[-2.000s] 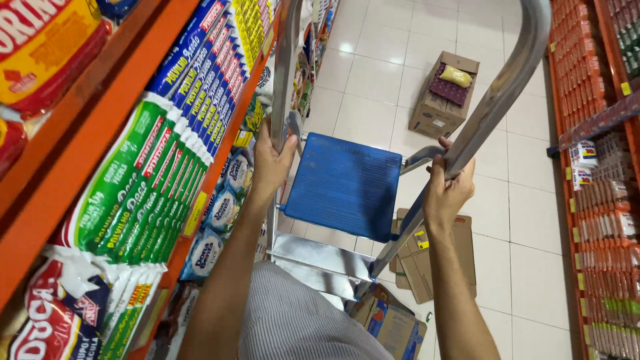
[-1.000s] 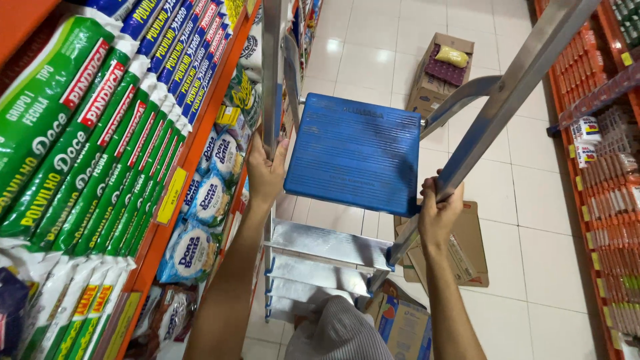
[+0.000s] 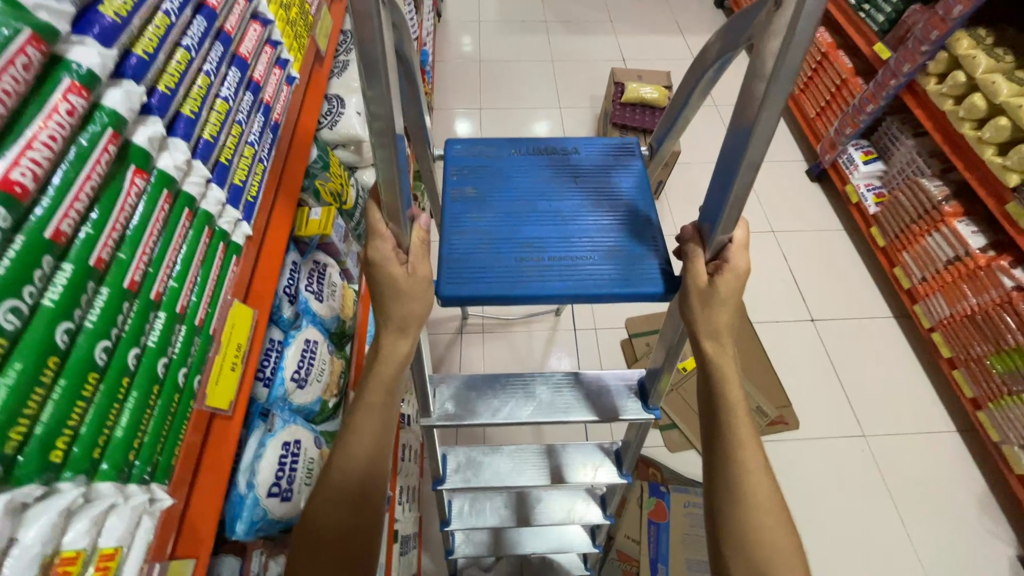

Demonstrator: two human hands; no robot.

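Observation:
An aluminum stepladder [image 3: 538,396] stands below me, its blue plastic top platform [image 3: 552,220] level between my arms. My left hand [image 3: 400,264] is closed around the left side rail, just left of the platform. On the other side, my right hand [image 3: 714,276] grips the right rail beside the platform's front corner. Several metal steps run down beneath the platform toward the floor. The rails rise past both hands out of the top of the view. My feet are not visible.
Orange shelving [image 3: 272,208] with green and blue starch packets [image 3: 148,248] runs close along the left. Flattened cardboard [image 3: 760,384] lies on the tiled floor right of the ladder. Beyond the platform stands a cardboard box [image 3: 614,84] with a yellow bag on it. More stocked shelves [image 3: 904,272] line the right.
Both hands stay on the rails. The view has shifted, with more of the lower steps showing now than two seconds ago; the grey striped clothing seen earlier over the steps is no longer plain.

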